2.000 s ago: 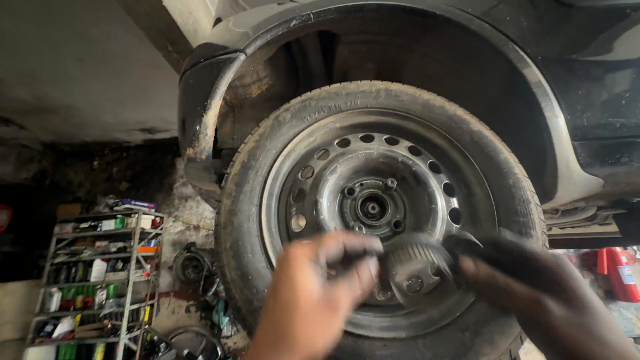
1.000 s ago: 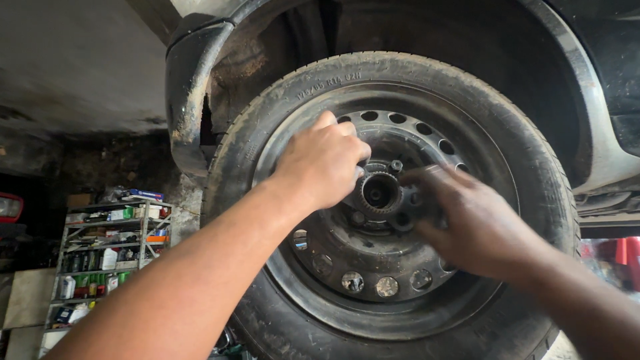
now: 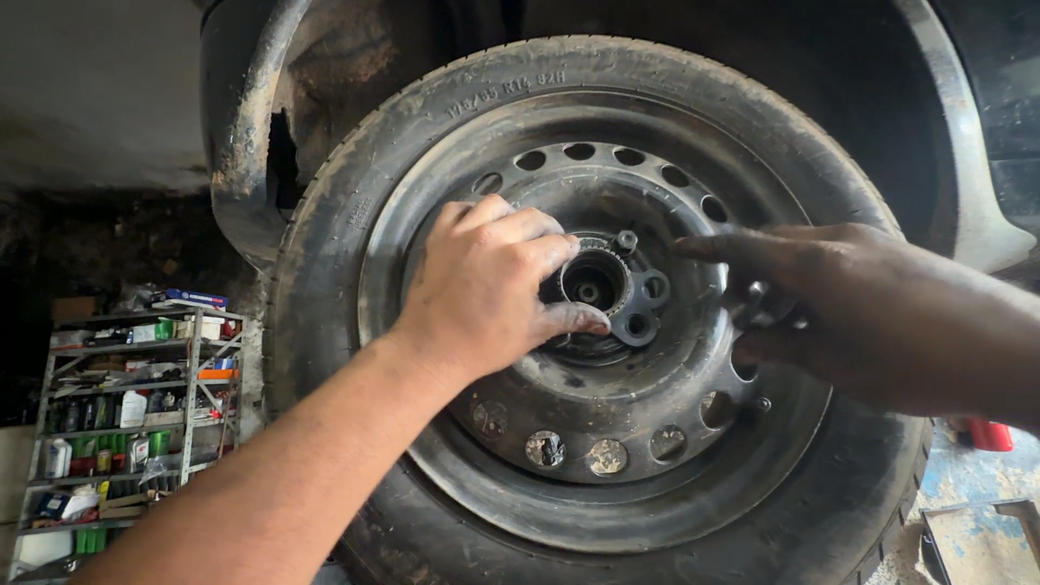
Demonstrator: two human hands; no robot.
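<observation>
A steel wheel (image 3: 617,504) with a black tyre (image 3: 569,65) stands upright in the wheel arch of a dark car. My left hand (image 3: 496,284) holds a dark round metal piece with ring-shaped lobes (image 3: 638,327) against the wheel's centre, its fingers above and its thumb below the toothed central opening. One wheel bolt (image 3: 626,241) shows at the upper right of that opening. To the right, my right hand (image 3: 821,309) is blurred and darkened, with its index finger stretched toward the centre; shiny metal pieces, apparently wheel bolts (image 3: 760,301), are in its fingers.
The car's fender edge (image 3: 951,122) arches over the tyre. At the left stands a metal shelf rack (image 3: 191,390) loaded with bottles and boxes. A red object (image 3: 990,435) and a tray-like frame (image 3: 983,536) are low at the right.
The round toothed piece was held in front of the lower wheel in the oldest frame and is now at the centre. A bolt shows beside it. The view is closer to the wheel.
</observation>
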